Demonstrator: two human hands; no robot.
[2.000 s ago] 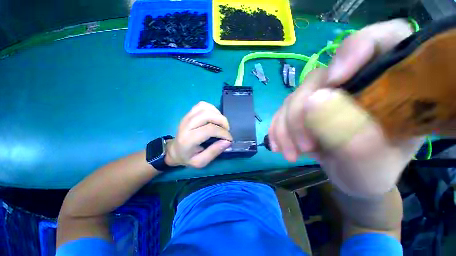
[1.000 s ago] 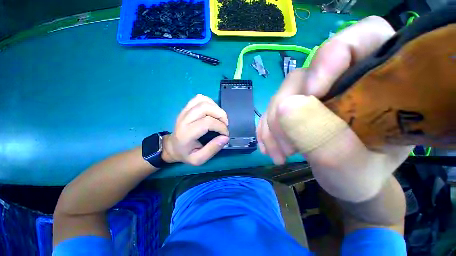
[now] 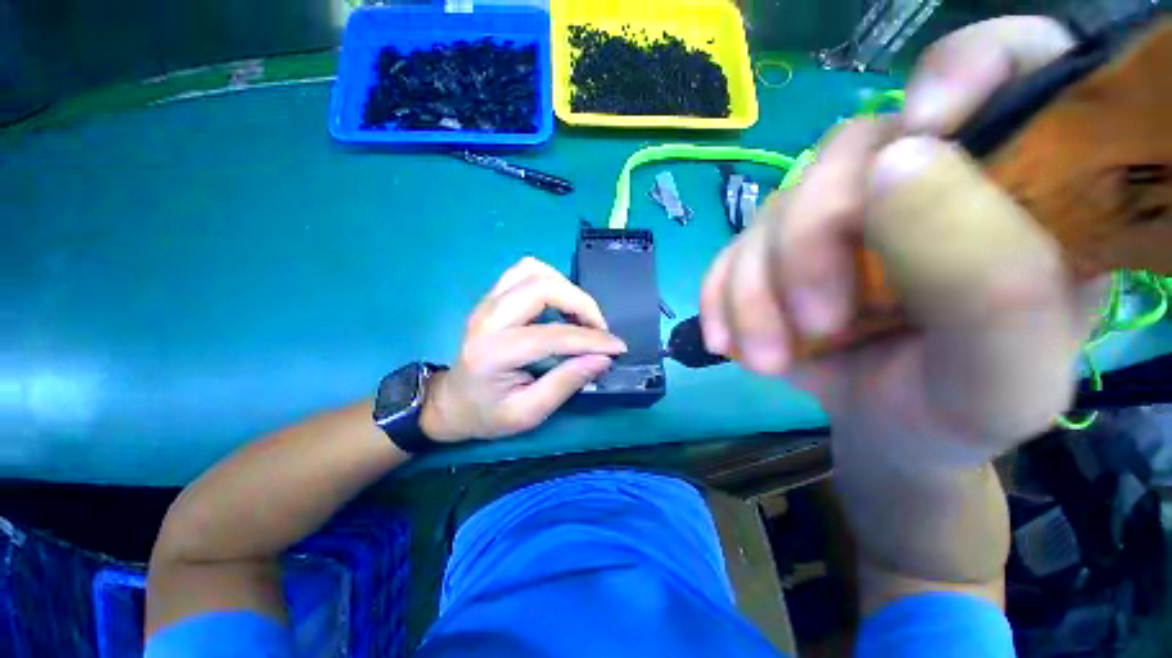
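Observation:
The black housing [image 3: 630, 298] lies on the green bench, long side pointing away from me. The bright green strap [image 3: 694, 153] enters its far end. My left hand [image 3: 530, 354] rests on its near left part, thumb and fingertips on the dark grey face. My right hand [image 3: 887, 257], large and partly blurred, grips the orange electric screwdriver [image 3: 1092, 167]. Its black nose [image 3: 695, 345] points left at the housing's near right edge. Whether the bit touches a screw cannot be told.
The blue tray [image 3: 345, 103] of black parts and yellow tray [image 3: 745, 77] of tiny screws stand at the back. A black marker pen [image 3: 514, 171] and grey strips [image 3: 670, 197] lie nearer. More green strap [image 3: 1131, 309] shows at right.
The screwdriver and my right hand have moved slightly right, and the black nose shows again beside the housing. My left fingertips reach slightly further across the housing's face.

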